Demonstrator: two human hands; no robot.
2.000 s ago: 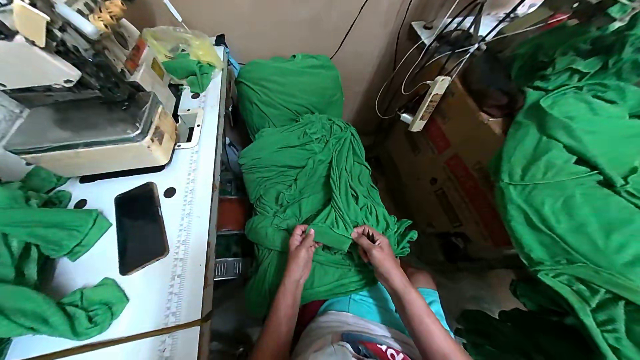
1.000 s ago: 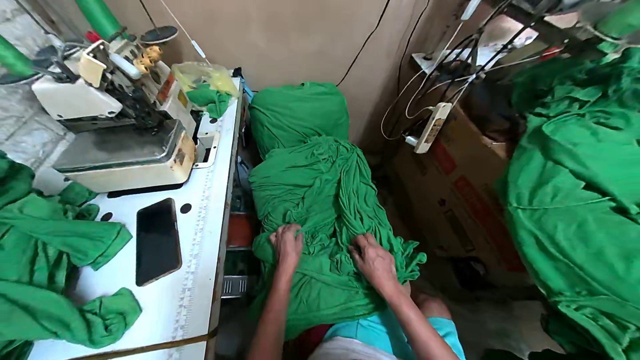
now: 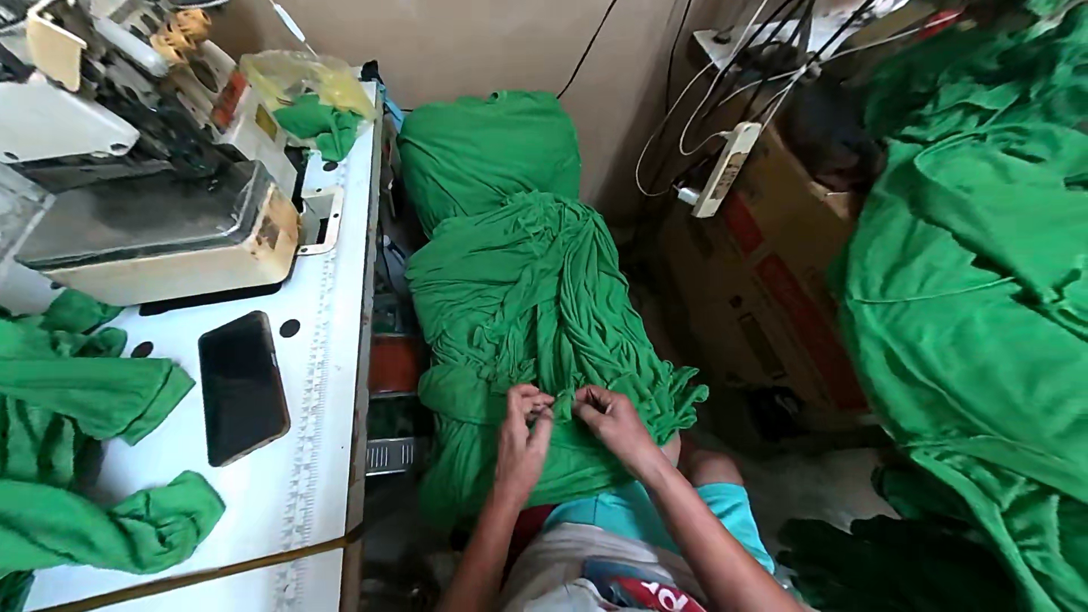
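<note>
A long heap of green knit fabric (image 3: 510, 297) lies across my lap and stretches toward the wall. Near its close end, my left hand (image 3: 527, 433) pinches a small bit of the green fabric between thumb and fingers. Just to its right, my right hand (image 3: 614, 421) pinches the same bit, with the fingertips of both hands close together. The exact edge held is partly hidden by the fingers. Gathered folds with frilled ends spread to the right of my right hand.
At left, a white sewing table (image 3: 319, 365) carries an industrial sewing machine (image 3: 161, 221), a smartphone (image 3: 244, 388), green cloth pieces (image 3: 102, 399) and a yellowish plastic bag (image 3: 297, 81). A power strip (image 3: 727, 170) hangs by a cardboard box (image 3: 748, 289). More green fabric (image 3: 969, 289) is piled at right.
One second ago my hands were apart on the fabric; now they are close together, pinching a small part of it. Two seconds ago they held a flat folded edge between them.
</note>
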